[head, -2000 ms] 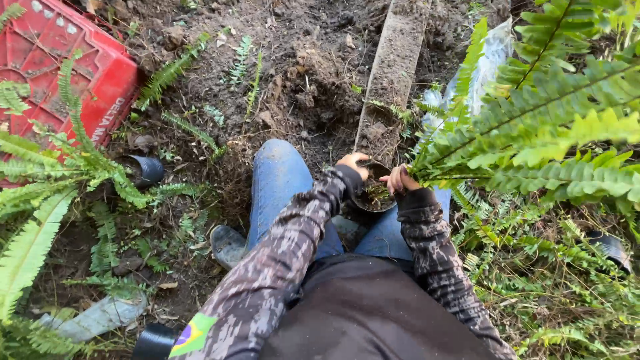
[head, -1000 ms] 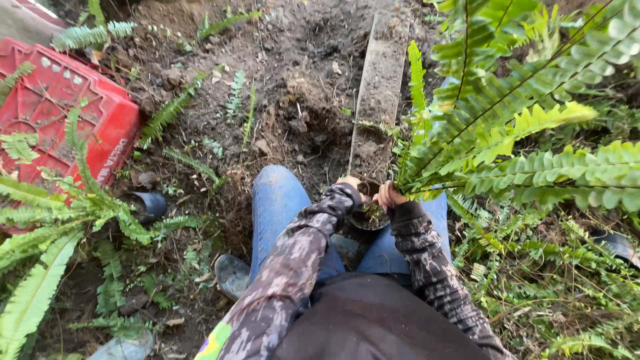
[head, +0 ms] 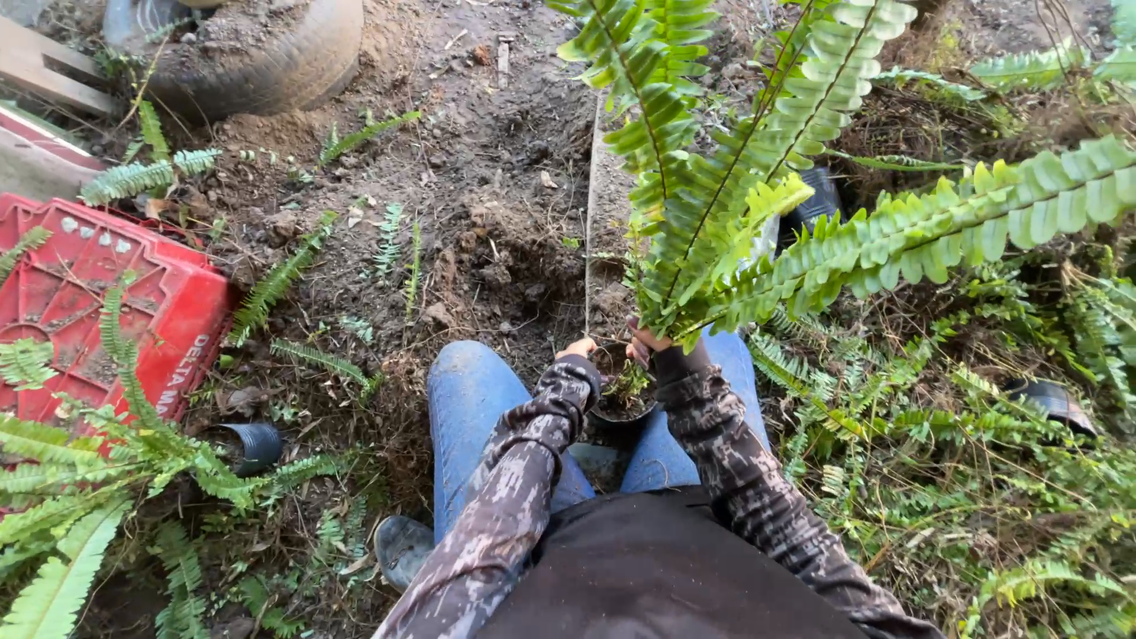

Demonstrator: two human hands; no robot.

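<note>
A black plant pot [head: 621,413] with soil and small green sprigs sits between my knees. My left hand [head: 579,348] is at the pot's upper left, largely hidden by its sleeve; its fingers and what they touch are hard to make out. Beside the pot's upper right, my right hand [head: 648,342] is closed around the base of a large fern [head: 683,240], whose long green fronds spread upward and to the right. A narrow wooden board [head: 605,213] lies on the soil just beyond both hands, partly behind the fronds.
Loose dug soil [head: 506,266] lies ahead of my knees. At left are an overturned red plastic crate [head: 169,311], a black pot [head: 253,446] and a fern [head: 115,470]. A soil-filled tire [head: 266,75] lies at upper left. Another black pot [head: 1052,404] lies among ferns at right.
The fern fronds have swung from the right to a more upright position over the board. The view has shifted, bringing the tire into sight. Both hands remain by the pot.
</note>
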